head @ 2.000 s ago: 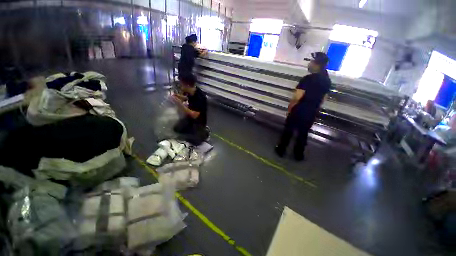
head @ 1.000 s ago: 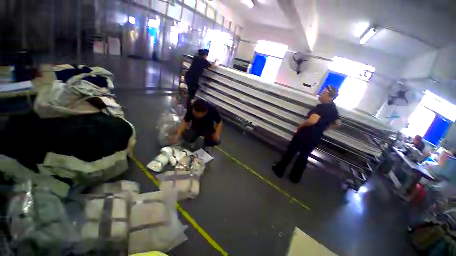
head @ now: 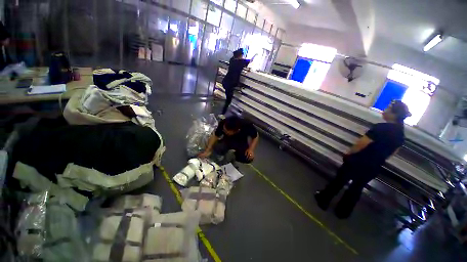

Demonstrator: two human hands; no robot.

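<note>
Neither of my hands is in the picture. Nearest in front of me, at the lower left, bagged beige curtain bundles [head: 166,240] with dark bands lie on the floor in clear plastic. A greyish bagged bundle [head: 51,225] lies left of them. Behind them is a big heap of dark fabric [head: 87,151] with pale cloth around it. Further ahead, white bundles with dark ties [head: 187,174] lie on the floor beside another bagged beige bundle [head: 205,203]. A crouching person [head: 233,138] reaches a hand to the white bundles.
A long multi-level metal rack [head: 317,123] with white layers runs along the right. One person [head: 376,148] stands before it, another [head: 234,77] at its far end. A table [head: 41,94] with papers is at the left. Yellow lines [head: 302,207] mark the floor.
The view has swung left, and the cream board edge at the bottom is gone. The table at the left now shows. The crouching person has bent down to the white bundles.
</note>
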